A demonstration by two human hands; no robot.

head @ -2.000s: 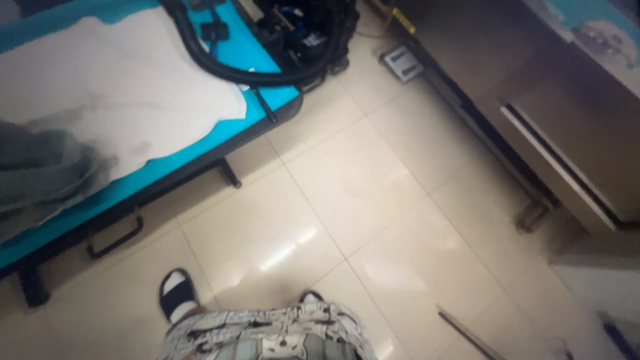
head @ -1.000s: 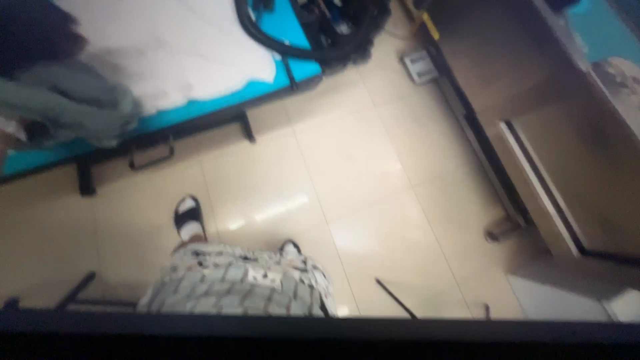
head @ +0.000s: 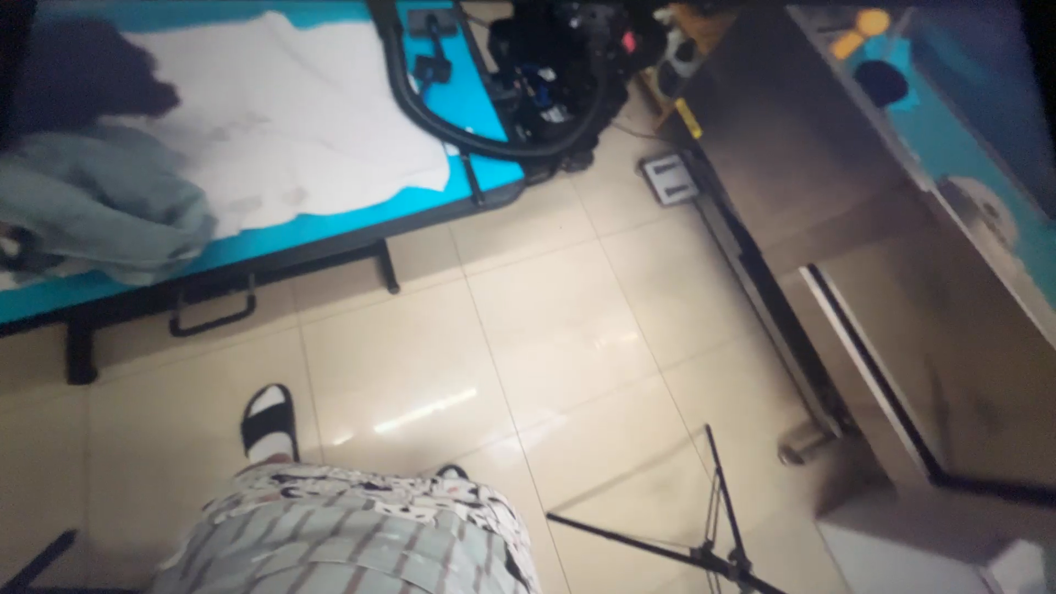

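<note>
Neither of my hands is in the head view. A blue padded treatment-style bed (head: 313, 225) stands at the upper left. On it lie a white cloth (head: 305, 107), a crumpled grey-green cloth (head: 107, 198) and a dark cloth or garment (head: 82, 74). A black flexible hose (head: 404, 87) curves over the bed's right end towards dark equipment (head: 553, 74). My own clothing, a striped and patterned fabric (head: 355, 536), shows at the bottom, with one foot in a black slide sandal (head: 268, 421) and a white sock.
Black tripod legs (head: 701, 553) spread on the tiled floor at lower right. A brown cabinet or desk (head: 833, 181) runs along the right, with a metal foot (head: 804, 441) below. A small grey floor device (head: 670, 179) sits beside it. A black metal handle (head: 214, 313) hangs under the bed's edge.
The view has shifted, and more of the tripod legs and of the right-hand surface is visible. The dark cloth or garment at the bed's left, outside the oldest frame, shows in the two later ones.
</note>
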